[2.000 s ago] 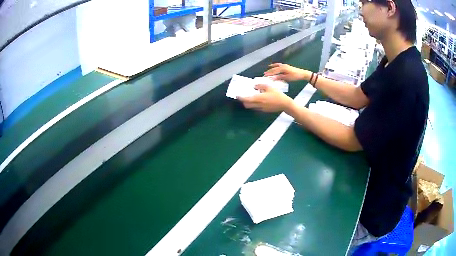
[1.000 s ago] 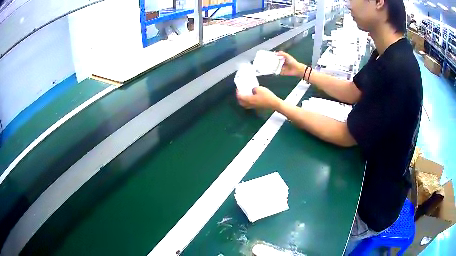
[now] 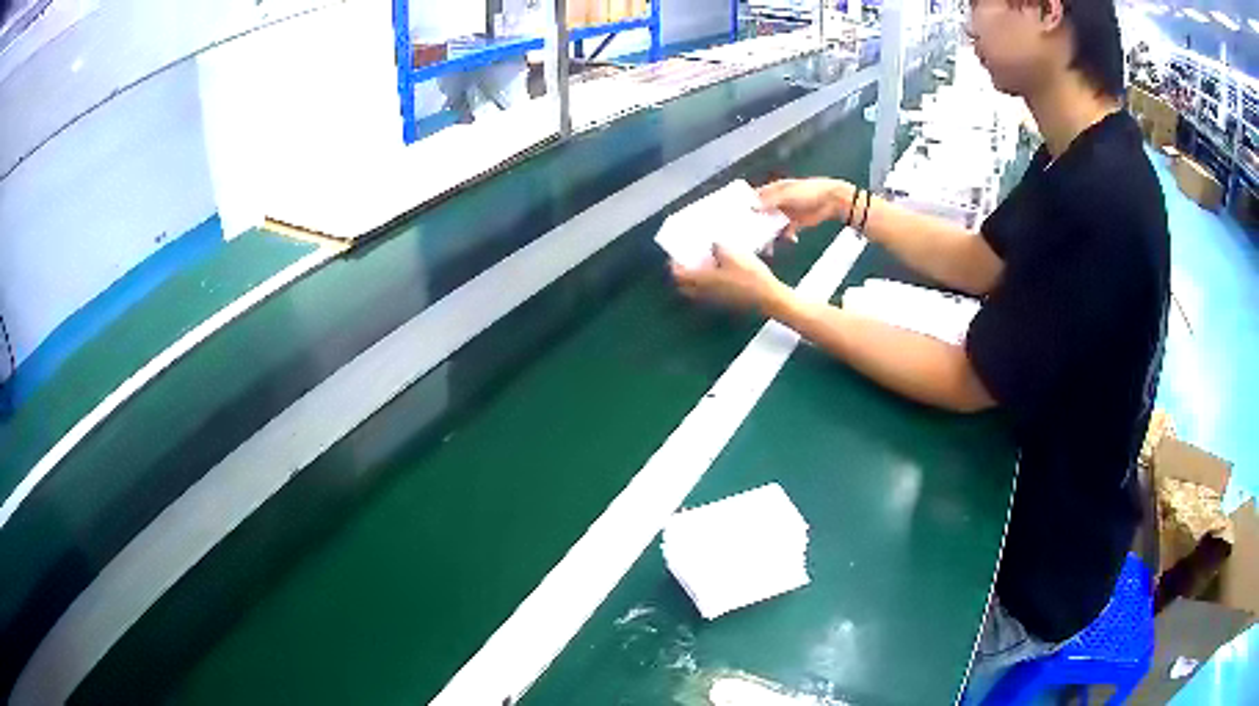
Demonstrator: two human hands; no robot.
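Observation:
Neither of my hands is in the picture. Nearest in front of me, a stack of white leaflets (image 3: 739, 549) lies on the green bench top (image 3: 898, 476), right of the pale rail (image 3: 621, 531). Its edges are slightly uneven. The dark green conveyor belt (image 3: 456, 483) runs from the lower left to the far upper right. A white retail box (image 3: 721, 228) is held over the belt by another person's two hands; its details are washed out.
The other person, in a black shirt (image 3: 1084, 290), sits on a blue stool (image 3: 1105, 641) at the right. White flat items (image 3: 911, 309) lie beside that person's arms. An open carton (image 3: 1187, 552) stands behind. A pale object (image 3: 759, 691) is cut off at the bottom edge.
The other person's hands held two white pieces apart one second ago; now the pieces are together as one block. The leaflet stack has only shifted slightly with the view.

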